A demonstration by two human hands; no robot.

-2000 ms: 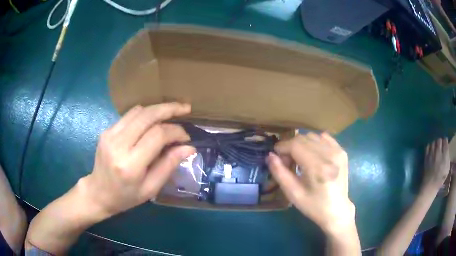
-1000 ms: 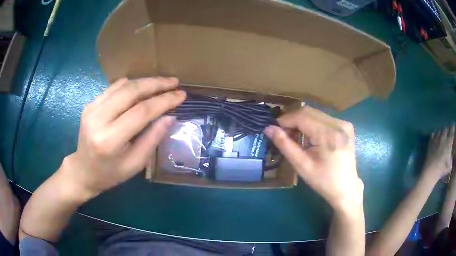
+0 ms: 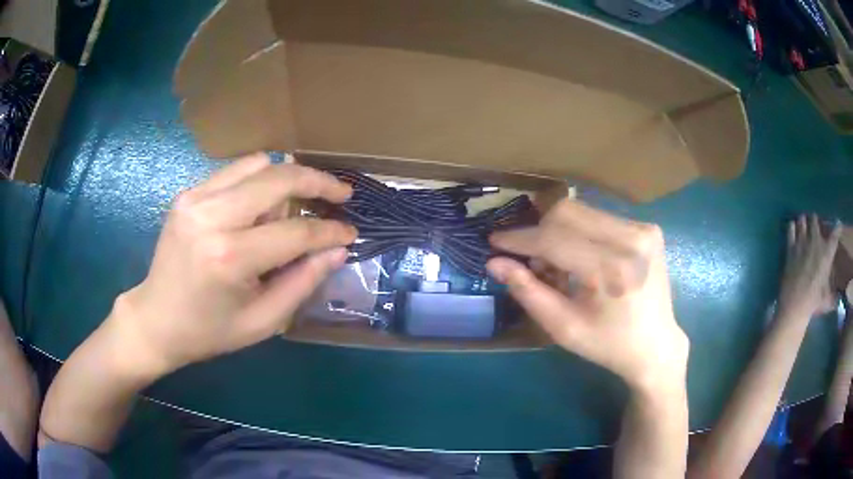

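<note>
An open brown mailer box (image 3: 486, 103) lies in front of me, its tall lid raised at the back. A black coiled cable (image 3: 421, 220) lies across the back of the box. My left hand (image 3: 234, 253) has its fingertips on the left end of the cable. My right hand (image 3: 589, 281) pinches the right end between thumb and finger. A black power adapter (image 3: 449, 314) sits at the front right, its pale prongs pointing back. A clear bagged accessory (image 3: 351, 290) lies at the front left.
Another box (image 3: 47, 122) with black cables stands at the left edge. A grey bin (image 3: 640, 7) and black equipment with red leads (image 3: 751, 28) are at the back right. Another person's hand (image 3: 810, 267) is at the right. Another person's arm (image 3: 17, 393) shows at the left edge.
The box first shifted upward in the view with both hands. The cable bundle is now spread wider and covers more of the box's middle. The box with cables has come into view at left.
</note>
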